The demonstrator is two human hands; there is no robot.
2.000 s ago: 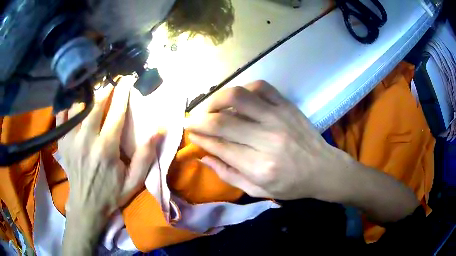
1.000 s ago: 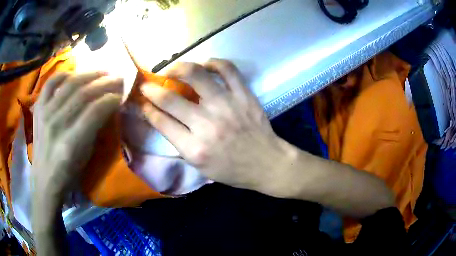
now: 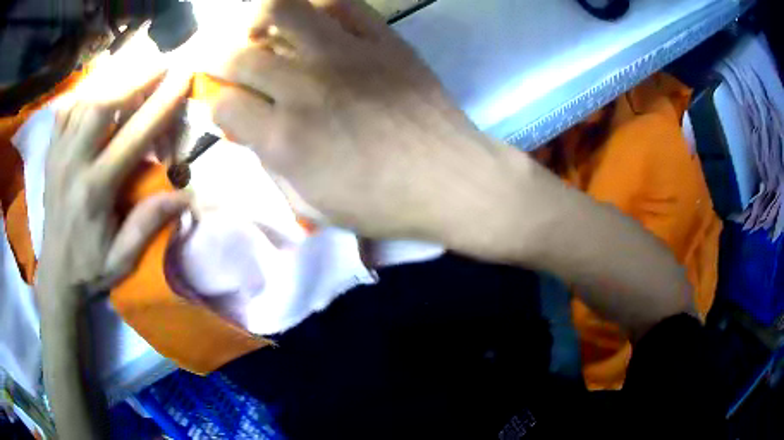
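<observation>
Orange garment cloth [image 3: 185, 322], joined to pale cloth [image 3: 249, 266], lies at the front of the machine table below the bright glare. My left hand [image 3: 94, 185] is bare and lies on the cloth at left, fingers toward the glare, thumb apart over the orange. My right hand [image 3: 352, 129] is bare and slightly blurred, with its fingertips closed on an orange edge beside the glare. A short dark line and a dark spot [image 3: 179, 174] show between the hands. Glare and my fingers hide the needle area.
The dark machine head [image 3: 52, 39] is at upper left. Black scissor handles [image 3: 606, 9] are cut off at the top edge. The table has a ruler-like front edge [image 3: 593, 99]. Orange panels [image 3: 662, 198] hang at right, with stacked pale pieces [image 3: 748, 129] beyond. A blue crate [image 3: 202, 404] is below.
My right hand has moved up and left toward the glare. The cloth has been turned and shifted, showing more pale cloth between the hands. The machine and table have shifted up and left in view.
</observation>
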